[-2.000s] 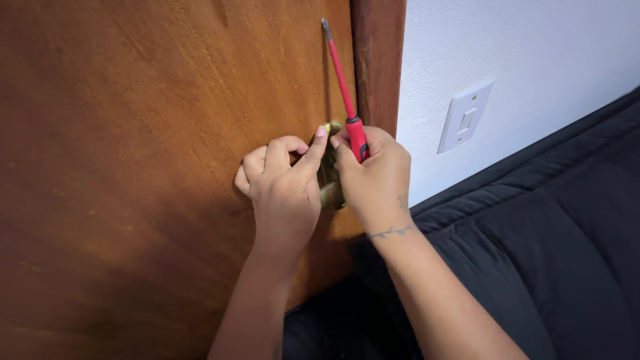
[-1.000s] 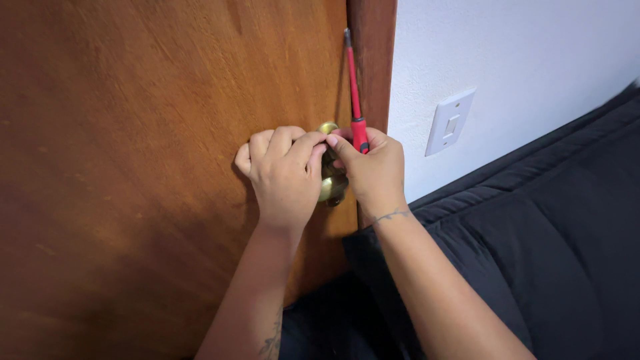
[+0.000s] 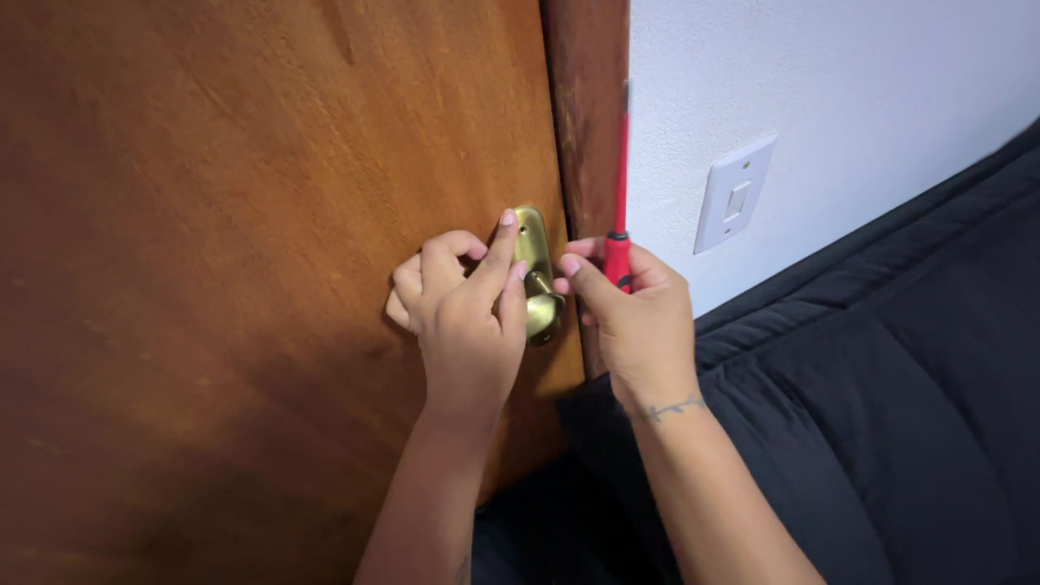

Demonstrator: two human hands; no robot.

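A brass door handle plate (image 3: 532,233) stands upright against the wooden door, with a screw hole near its top and another low down. The brass lever (image 3: 543,315) projects from it and is partly covered by my left hand (image 3: 467,313). That hand rests on the plate and lever, index fingertip at the plate's top left edge. My right hand (image 3: 634,313) is just right of the plate, apart from it, holding a red insulated screwdriver (image 3: 618,256) with its shaft pointing up. Whether a small screw is between its thumb and fingers cannot be told.
The wooden door (image 3: 244,203) fills the left side, beside a darker wooden door frame (image 3: 587,122). A white light switch (image 3: 737,195) is on the white wall to the right. Black padded fabric (image 3: 877,390) lies at the lower right, close to my right forearm.
My right hand has moved right, off the plate, with the screwdriver still in it. The plate's upper part, covered by fingers before, now shows. My left hand remains at the handle.
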